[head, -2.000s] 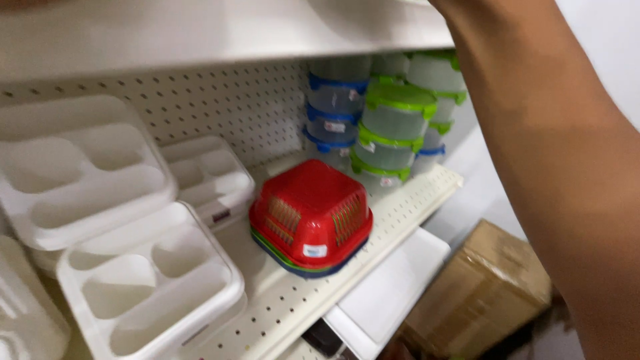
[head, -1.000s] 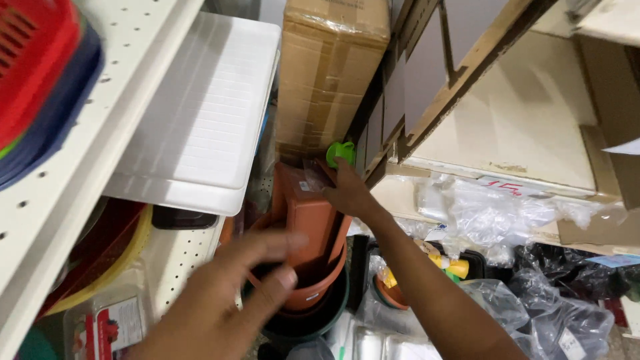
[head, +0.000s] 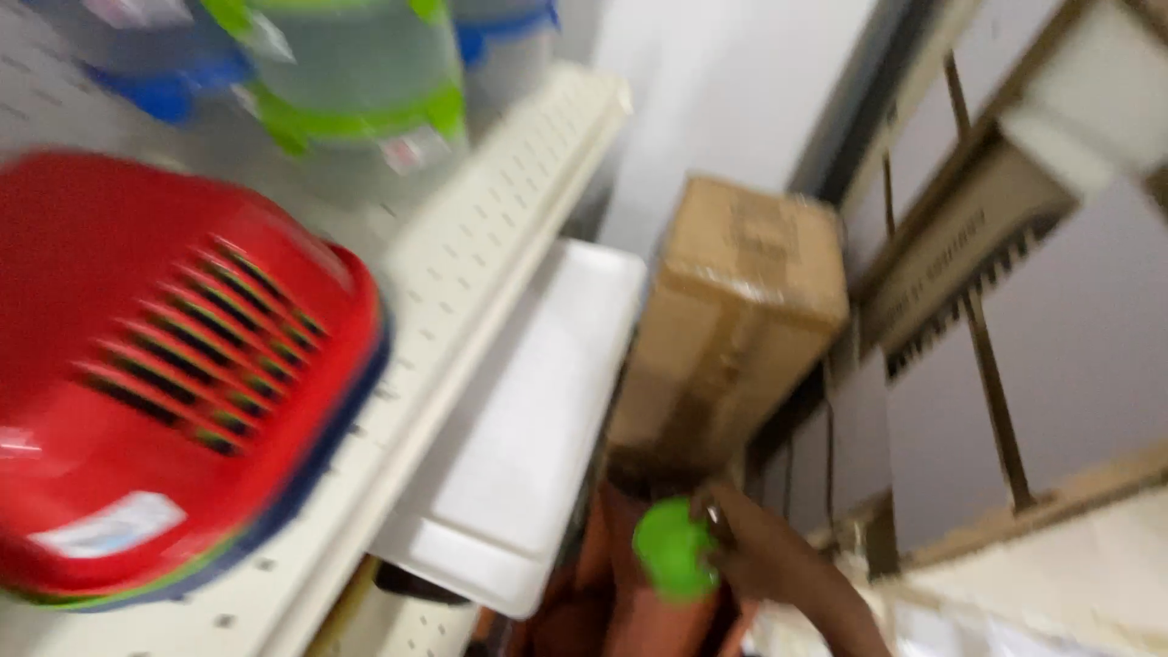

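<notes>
My right hand [head: 744,538] grips a round green plastic item [head: 677,550], blurred, at the lower middle of the head view. Just below and behind it are terracotta-coloured plastic planters [head: 648,611]. A tall taped cardboard box [head: 730,328] stands directly beyond the hand. My left hand is out of the frame. To the left, a stack of slotted plastic baskets with a red one [head: 164,301] on top rests upside down on a perforated shelf.
White perforated metal shelf [head: 474,292] runs diagonally at left, its edge near the arm's side. Clear containers with green clips [head: 365,91] stand on it. White plastic trays [head: 529,411] jut out below. Cartons on a rack [head: 1049,365] line the right.
My left hand has gone out of view. My right hand still has the green item, now above the planters. The view has swung toward the shelf.
</notes>
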